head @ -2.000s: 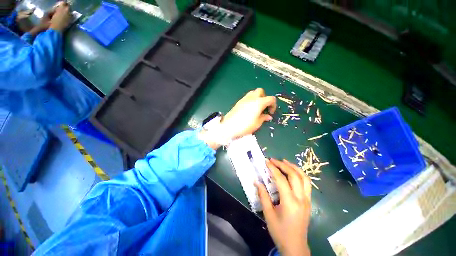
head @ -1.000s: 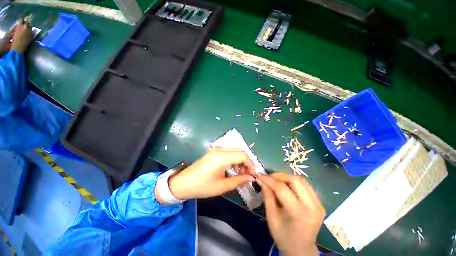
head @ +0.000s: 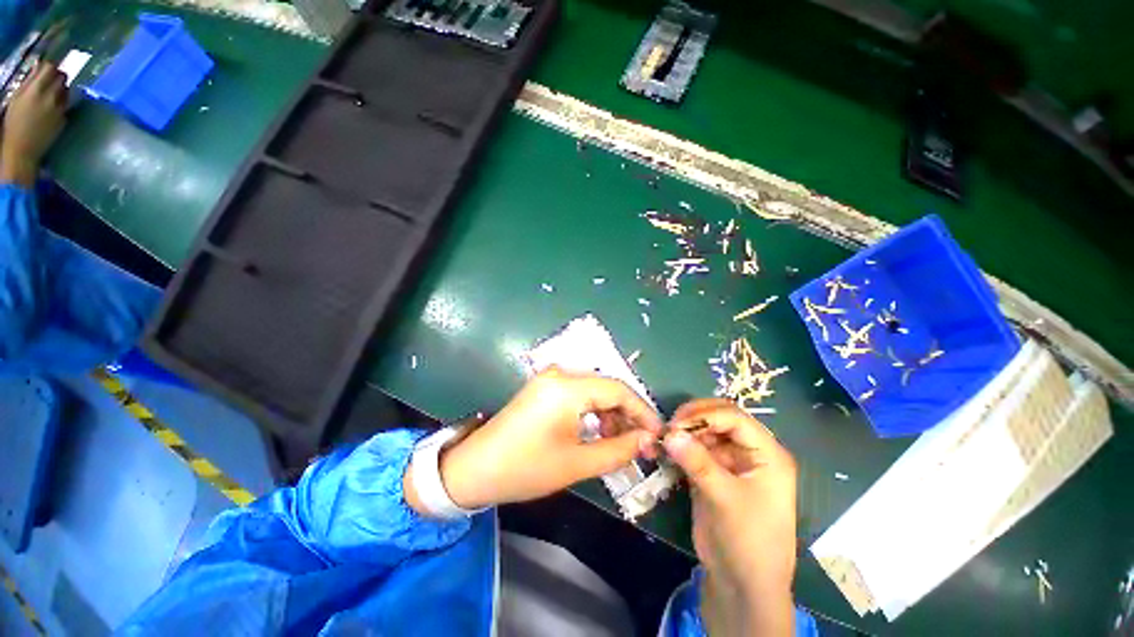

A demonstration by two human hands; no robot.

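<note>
A silver-white metal frame (head: 582, 348) lies on the green bench near its front edge, partly hidden under my hands. My left hand (head: 547, 438) is above the frame, its thumb and fingertips pinched together. My right hand (head: 736, 498) meets it fingertip to fingertip over the frame's right side. A tiny dark piece (head: 686, 428) shows between the fingertips; it is too small to name surely, perhaps an adhesive piece. Cream-yellow liners (head: 746, 376) lie in a pile just beyond my right hand.
A black compartment tray (head: 317, 205) lies at left, a frame in its far pocket. A blue bin (head: 914, 330) with slivers and white sheets (head: 958, 498) are at right. Another frame (head: 669, 56) and a dark unit (head: 933, 156) lie beyond the pale strip. A neighbouring worker's hand (head: 31, 118) shows at far left.
My left hand has come back from the scattered scraps to meet my right hand over the frame. Since a second ago, both hands have shifted slightly, fingertips still together. The view has turned right.
</note>
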